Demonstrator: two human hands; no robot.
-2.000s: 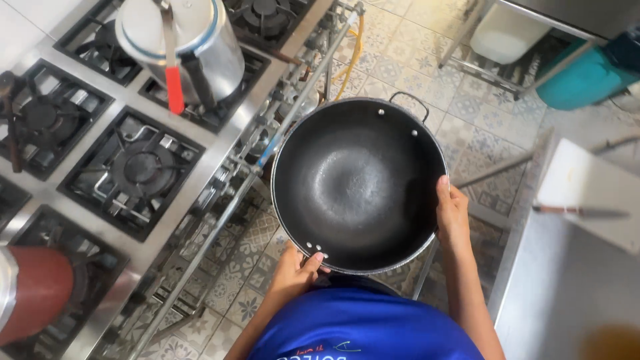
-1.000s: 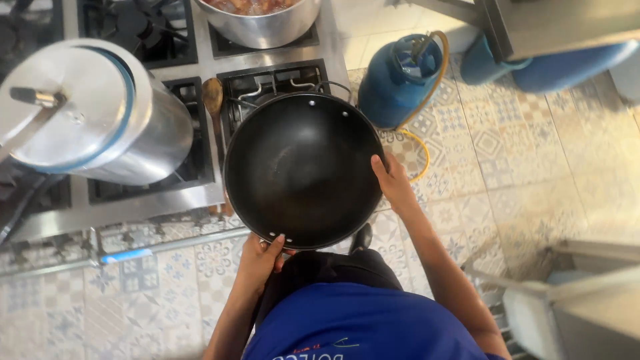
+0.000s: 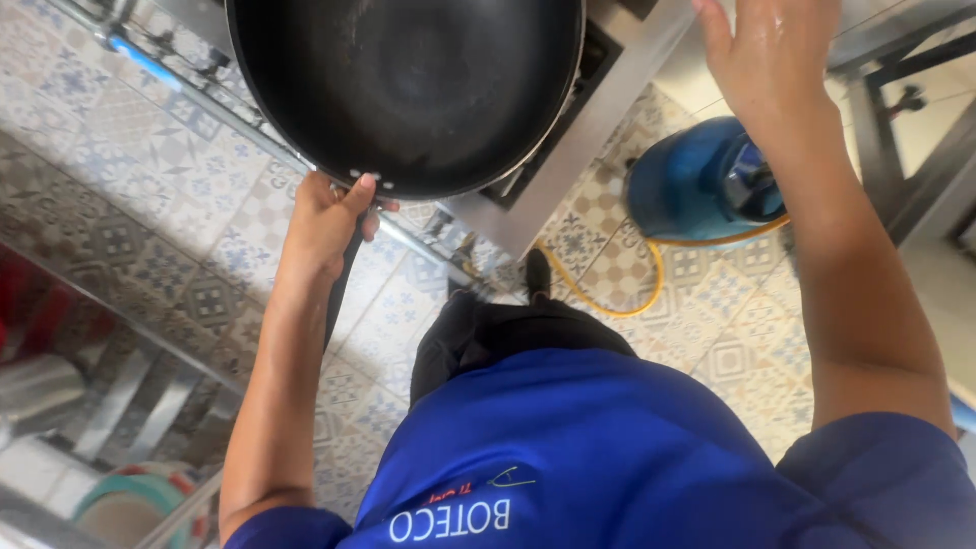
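A large black wok [image 3: 427, 84] with a silvery edge fills the upper middle and partly covers a gas stove [image 3: 526, 183]. My left hand [image 3: 332, 221] is closed around the base of its long dark handle [image 3: 343, 286], the thumb up near the rivets at the rim. Away from the wok, at the upper right, my right hand [image 3: 770, 53] reaches forward; its fingertips are cut off by the top edge, so what it touches, if anything, is hidden. The inside of the wok shows no food.
A blue gas cylinder [image 3: 686, 183] stands on the patterned tile floor at the right, with a yellow hose [image 3: 648, 297] looping toward the stove. A metal rail [image 3: 221, 114] runs along the stove's front. Metal shelving [image 3: 114, 305] is at the lower left, a metal frame [image 3: 877, 137] at the right.
My right hand has let go of the wok's rim and moved off to the right. My left hand still holds the wok, now higher in view. The view has turned.
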